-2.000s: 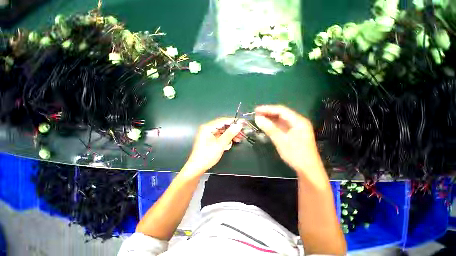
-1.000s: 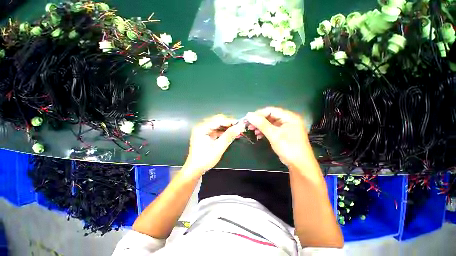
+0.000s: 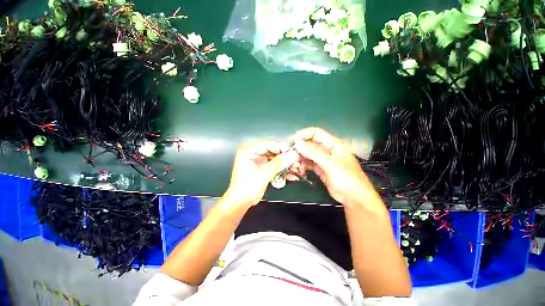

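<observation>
My left hand and my right hand meet fingertip to fingertip above the table's near edge. Between them they pinch a small wired part with thin dark and red lead wires; most of it is hidden by the fingers. A pale plastic housing shows just below the left fingertips. How it joins the wires cannot be told.
A clear plastic bag of pale housings lies beyond my hands. A tangled left-hand pile of cable assemblies and a neater right-hand pile flank the green tabletop. Blue bins holding cables sit below the edge.
The hands have closed together from being slightly apart. The pale housing now shows below the left fingertips. The view has shifted slightly.
</observation>
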